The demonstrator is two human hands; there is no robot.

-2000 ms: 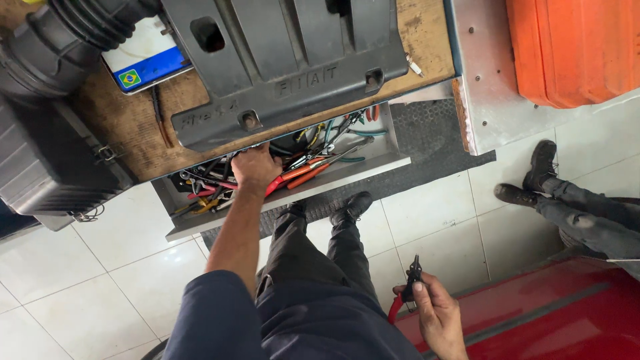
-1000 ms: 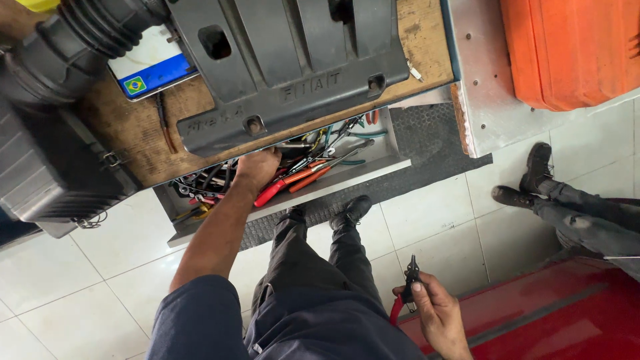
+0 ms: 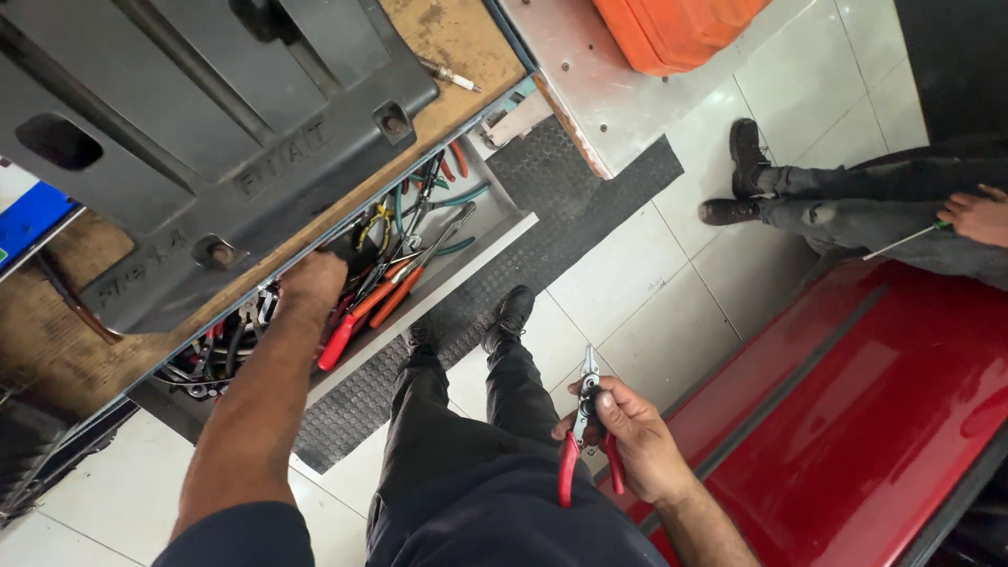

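Observation:
My left hand [image 3: 315,282] reaches into an open drawer [image 3: 504,236] under the workbench; its fingers are hidden among the tools, so its hold cannot be seen. Beside it lie several hand tools, among them orange-handled pliers [image 3: 390,295], a tool with a red grip [image 3: 337,342] and yellow-and-black-handled pliers [image 3: 379,228]. Black-handled tools crowd the drawer's left part. Low in the view, right of my legs, my right hand [image 3: 638,441] holds red-handled pliers [image 3: 587,402] by the pivot, the slim jaws pointing up and the handles hanging down.
A black plastic engine cover [image 3: 197,157] lies on the wooden workbench [image 3: 39,339], near a spark plug [image 3: 457,77]. An orange case [image 3: 677,31] sits on a metal surface [image 3: 606,102]. At right are a red car panel [image 3: 850,394] and a co-worker's hand [image 3: 980,216] holding a screwdriver [image 3: 906,242].
The view has shifted to the right. My left hand has moved rightward along the drawer, nearer the orange-handled pliers. The co-worker's hand and screwdriver have come into view.

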